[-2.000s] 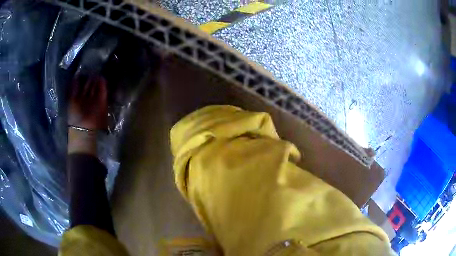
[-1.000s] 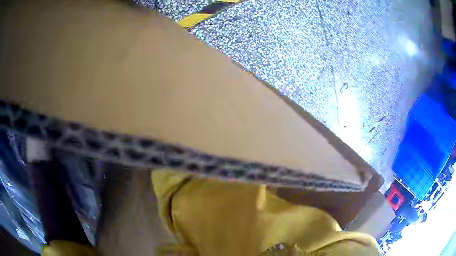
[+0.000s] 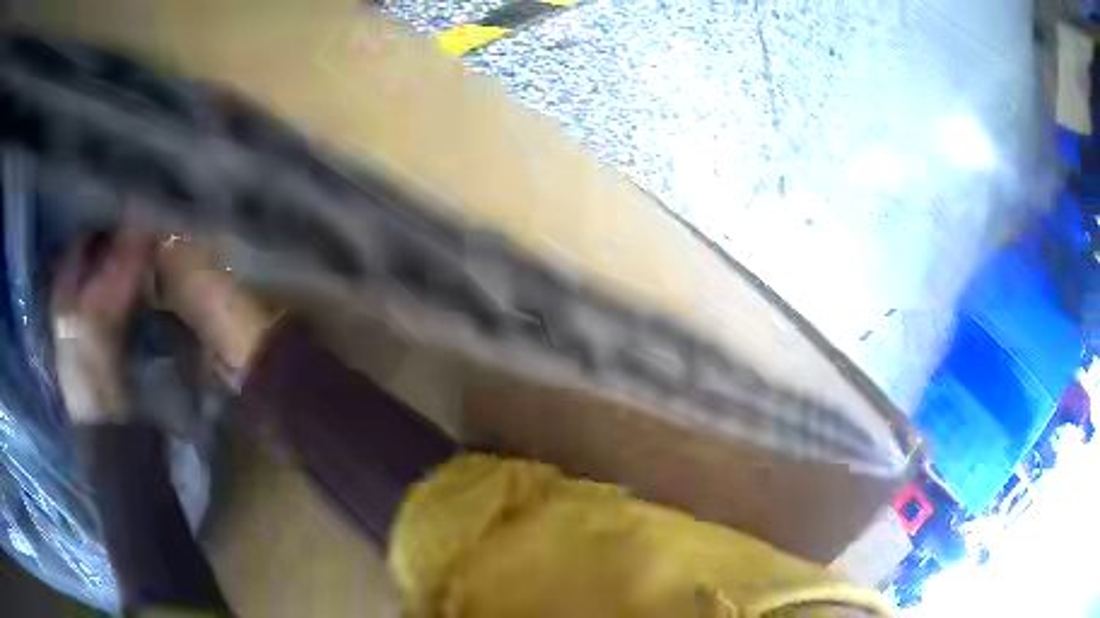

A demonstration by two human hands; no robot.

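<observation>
The open brown carton lies below me, its blurred flap crossing the view with its corrugated edge toward me. A bagged dark garment in glossy clear plastic lies inside the carton at the left. My left hand is in the carton over the bagged garment, blurred. My right hand is close beside it, under the flap edge, with its dark cuff and yellow sleeve showing. The fingers of both hands are too blurred and partly hidden to tell their grip.
Speckled grey floor with yellow-black tape lies beyond the carton. A blue object stands at the right, with a small red square thing near the carton's corner.
The flap first swung down toward me, hiding my left hand, and has now risen partly at the left. My right hand, hidden before, now shows beside my left hand.
</observation>
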